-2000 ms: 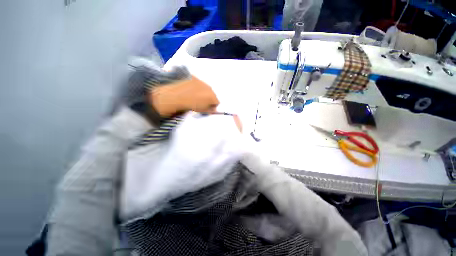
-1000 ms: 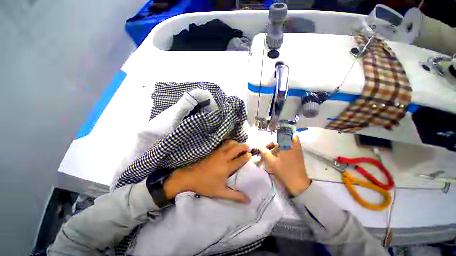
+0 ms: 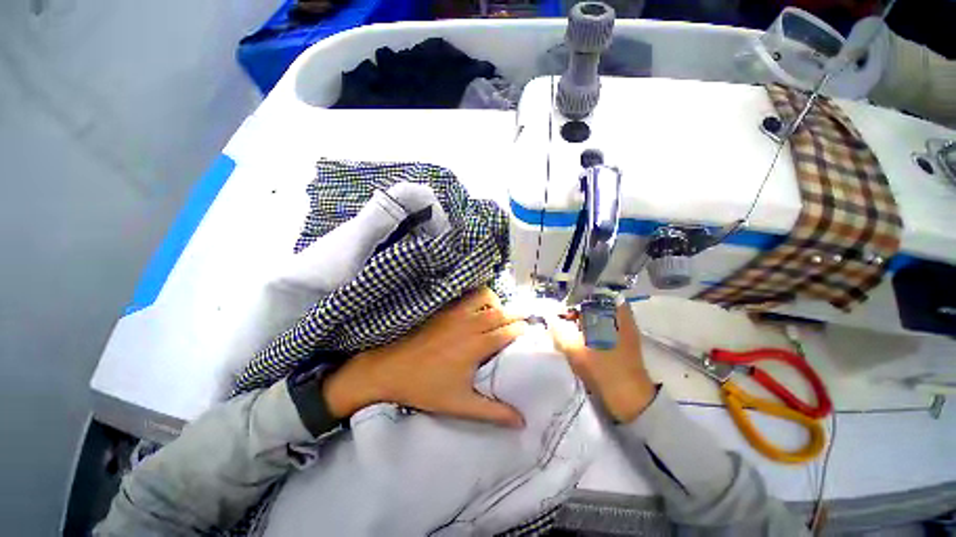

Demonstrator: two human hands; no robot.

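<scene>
A checked garment [image 3: 383, 299] lies bunched on the machine table, left of the needle area. Its light grey-white inner cloth [image 3: 472, 451] spreads towards me and over the table's front edge. My left hand [image 3: 435, 362] lies flat on the cloth, thumb spread, fingertips close to the presser foot. My right hand [image 3: 613, 367] is at the right of the needle area, its fingers at the cloth edge, partly hidden behind the grey-blue block [image 3: 600, 321]. A small dark piece of cloth shows between the fingertips. Glare hides the needle point.
The sewing machine head [image 3: 671, 157] stands over the work, with a plaid strip [image 3: 839, 199] around its arm. Scissors [image 3: 770, 404] with red and orange handles lie at the right. Dark cloth [image 3: 409, 76] sits in the trough behind. Blue tape [image 3: 183, 236] marks the left table edge.
Both hands have come from the lap area onto the table at the needle, with the garment laid down there. Over the last second the hands have hardly moved; the view has shifted slightly.
</scene>
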